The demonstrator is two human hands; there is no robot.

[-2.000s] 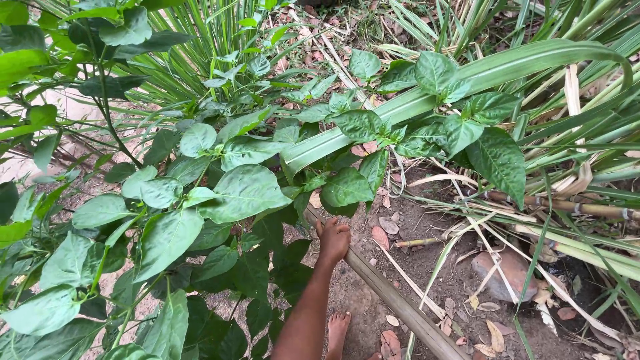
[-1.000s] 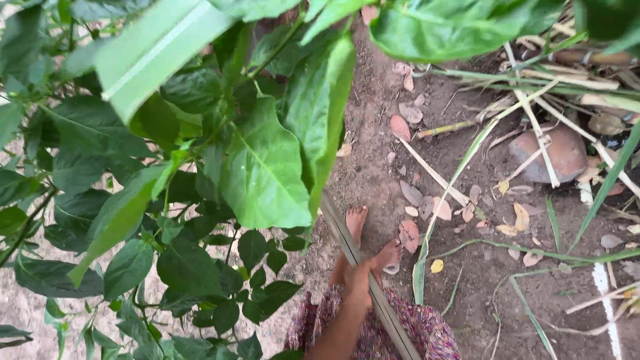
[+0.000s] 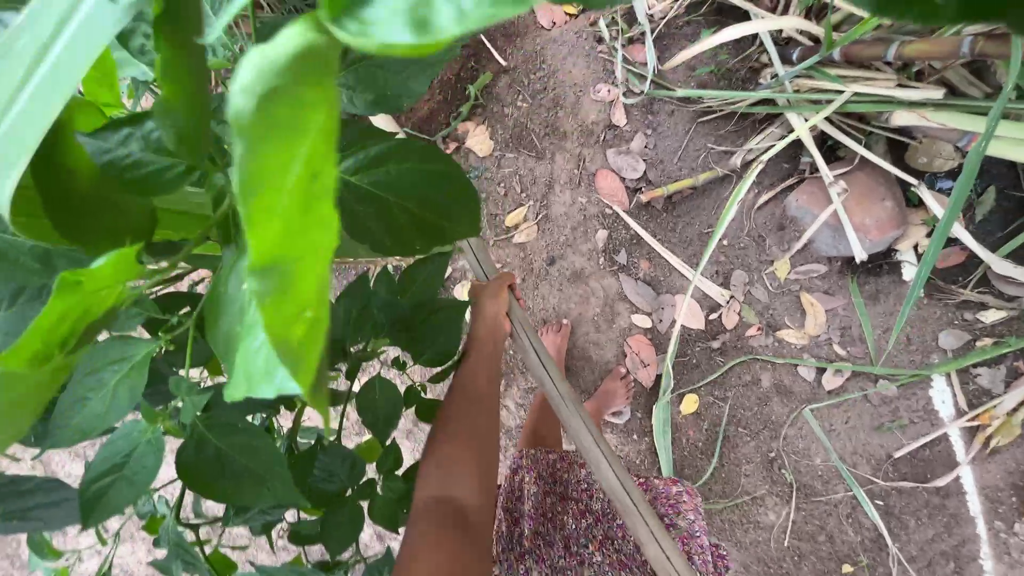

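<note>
My left hand (image 3: 494, 302) is closed around a long, straight, grey-brown wooden pole (image 3: 578, 416). The pole slants from under the leaves near the middle of the view down to the bottom edge, passing over my patterned skirt (image 3: 552, 512). Its upper end is hidden behind a broad green leaf (image 3: 408, 196). My right hand is out of view. Close to the camera, large green leaves (image 3: 284, 200) of a bush cover the upper left. Both bare feet (image 3: 612, 392) stand on the soil, right of the pole.
Brown soil (image 3: 560, 208) with scattered dry leaves runs up the middle. A reddish rock (image 3: 852, 208) lies at the right among dry grass blades, below a jointed cane stalk (image 3: 920, 50). A short piece of cane (image 3: 682, 185) and a white line (image 3: 960, 472) are on the ground.
The view has tipped down toward my feet, and leaves now hang close to the camera. My left hand, low on the pole one second ago, is now higher in view, still gripping it.
</note>
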